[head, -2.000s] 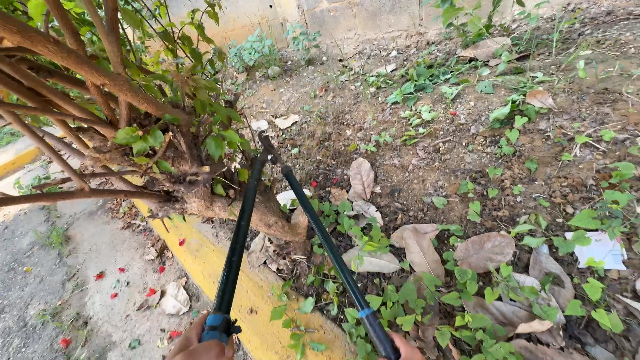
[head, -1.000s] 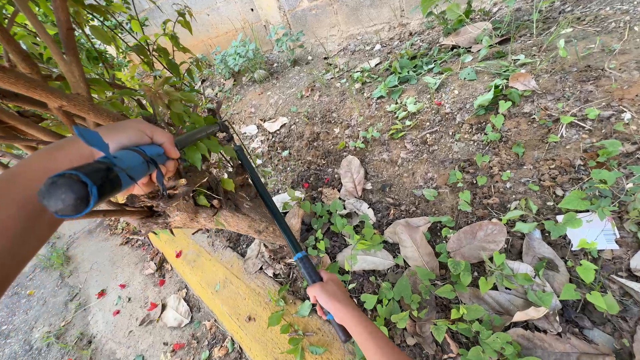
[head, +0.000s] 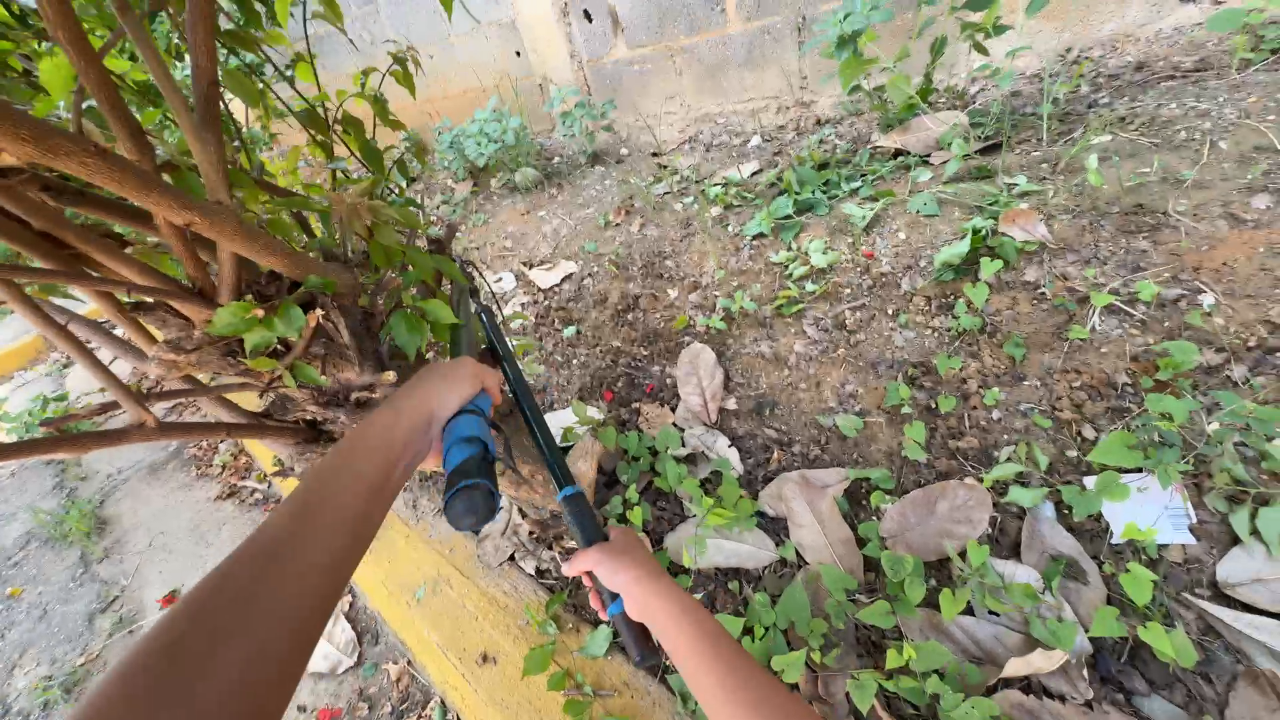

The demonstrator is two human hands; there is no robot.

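Observation:
Long-handled loppers [head: 528, 405] reach from my hands to the right side of the shrub's base [head: 350, 330]. My left hand [head: 455, 400] grips one handle, wrapped in blue tape with a black end that points toward me. My right hand [head: 622, 570] is closed around the lower part of the other dark handle, between blue bands. The two handles stand fairly near each other. The cutting head is mostly hidden by leaves and stems, so whether its blades touch a branch cannot be told.
Thick brown branches [head: 150, 200] spread at the left. A yellow-painted curb [head: 450, 610] runs below the shrub beside grey pavement [head: 60, 560]. Dry leaves [head: 935, 520], green vines and a white paper scrap [head: 1148, 508] lie on soil at the right. A block wall [head: 690, 70] stands behind.
One second ago my left hand held its handle far out to the left; it has come right and down, and the handles have drawn together. My right hand still holds the other handle.

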